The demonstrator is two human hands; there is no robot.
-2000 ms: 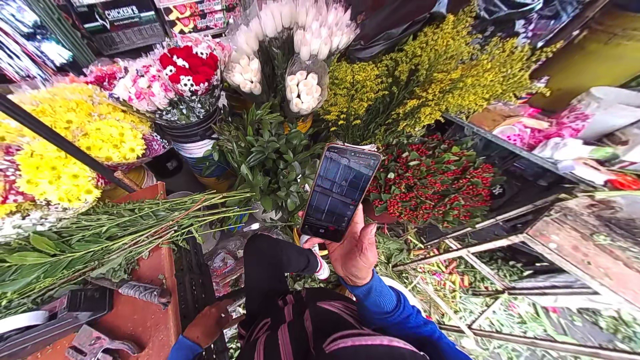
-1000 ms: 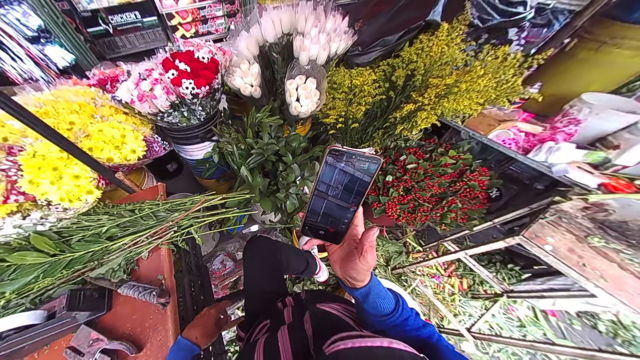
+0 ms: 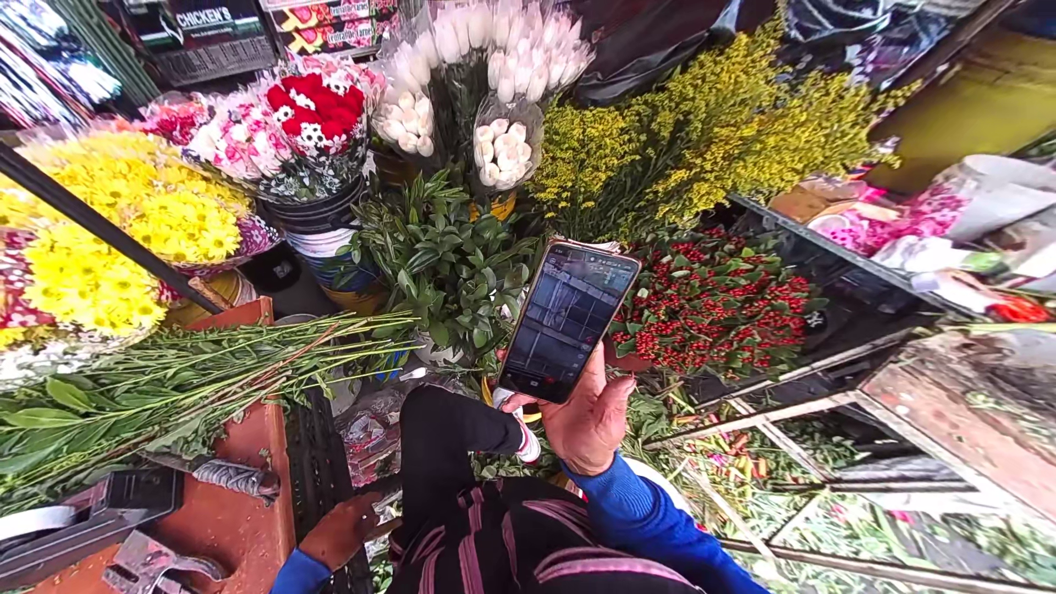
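My right hand [image 3: 587,412], in a blue sleeve, holds a smartphone [image 3: 569,320] upright with its dark screen toward me. Behind the phone stand leafy green stems [image 3: 450,264], and at its right is a bunch of red berries [image 3: 714,305]. My left hand [image 3: 342,530] is low at the left, beside the dark slatted edge of the table and my leg. Its fingers touch something brown and dark, partly hidden, and I cannot tell what it is.
Long cut stems [image 3: 206,371] lie across the red table [image 3: 247,487], near a tape dispenser [image 3: 91,520] and a tool with a wrapped handle [image 3: 235,476]. Bouquets in a bucket [image 3: 318,219], white buds [image 3: 503,153] and yellow flowers [image 3: 701,132] stand ahead. A metal frame [image 3: 767,421] is at the right.
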